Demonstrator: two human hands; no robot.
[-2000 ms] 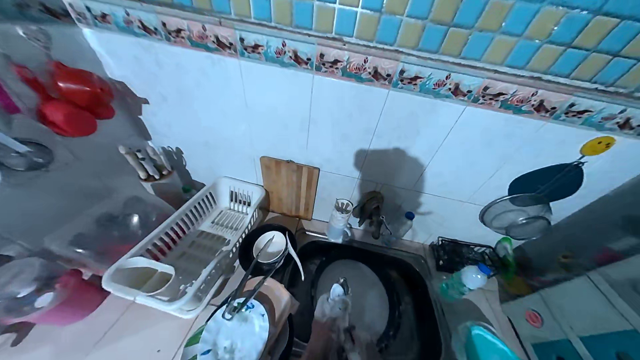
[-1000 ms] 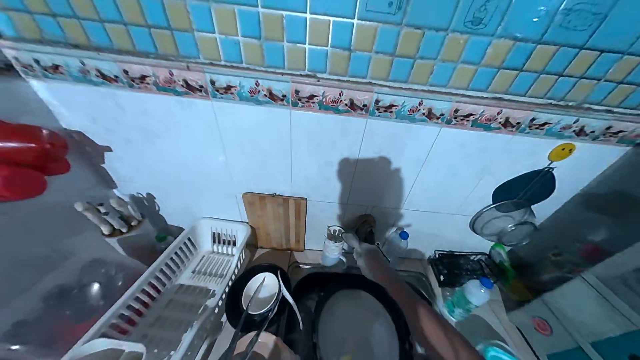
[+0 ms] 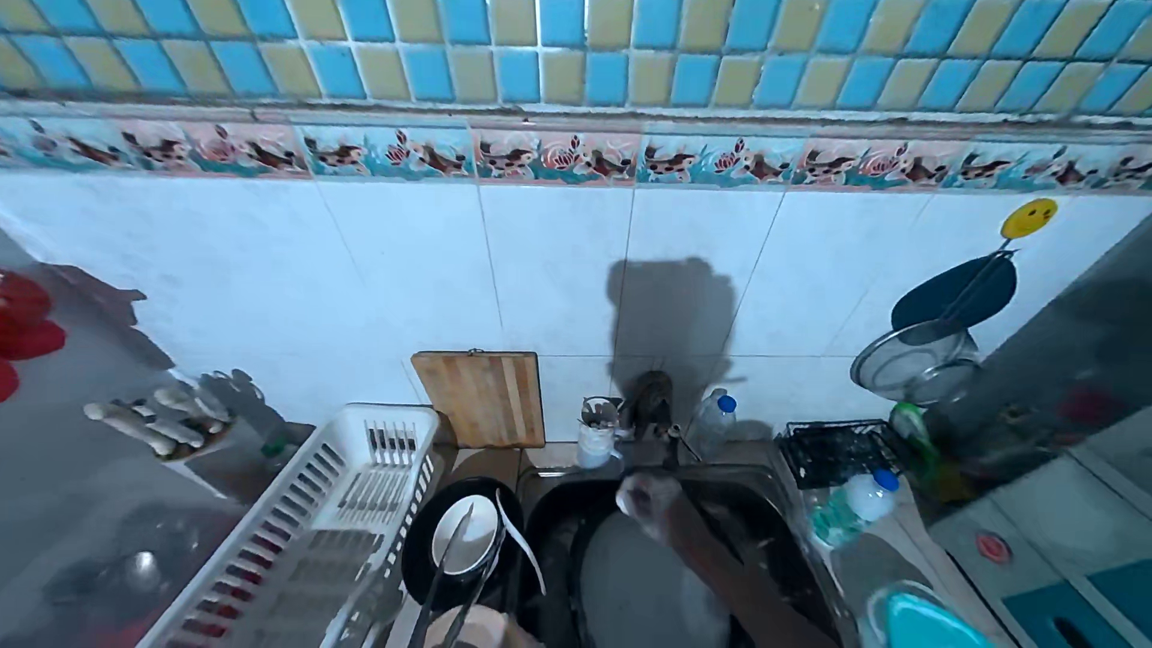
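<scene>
My right hand, pale with what looks like suds, is over the far rim of a large round grey pan or lid in the dark sink. Its fingers look curled, but blur hides whether anything is in them. The tap stands just beyond it. My left hand is not in view. Left of the sink, a white bowl rests in a black pan, with tongs or long dark handles across it and a pale bowl in front.
A white dish rack stands left, near a knife block. A wooden cutting board and a cup of utensils stand by the wall. Right are bottles, a black basket and a turquoise tub. Strainers hang above.
One second ago my right arm reached toward the tap; now my right hand is nearer, over the pan's far rim. Two seconds ago, hands were lower in the sink.
</scene>
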